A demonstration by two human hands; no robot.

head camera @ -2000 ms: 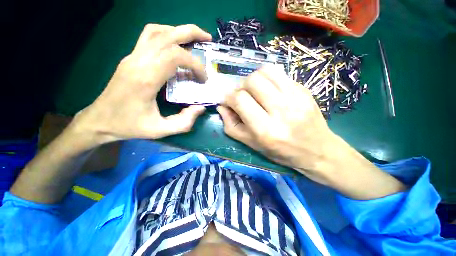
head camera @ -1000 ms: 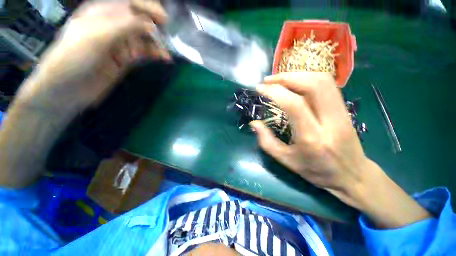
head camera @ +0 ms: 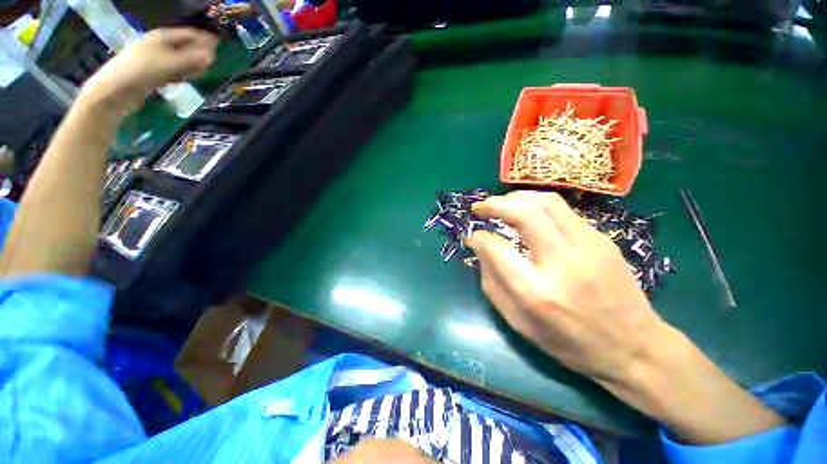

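My right hand is over the loose pile of small black and pale-gold slivers, thumb and fingertips at the pile's left part; whether it pinches a sliver cannot be told. My left hand is stretched out to the far left, above the black phone rack; its fingers are curled and small, and I cannot tell if it holds anything. The rack holds several silver phone frames. The phone frame held before is not seen in either hand.
An open red bin full of pale-gold slivers stands beyond the pile. Slim tweezers lie at the right. A brown cardboard box is below the bench edge at left. Part of another person's hands shows at the far upper left.
My left hand has moved with the phone frame away to the left, and the frame is no longer seen in it. My right hand has let go of the frame and moved to the pile. The view has turned left.
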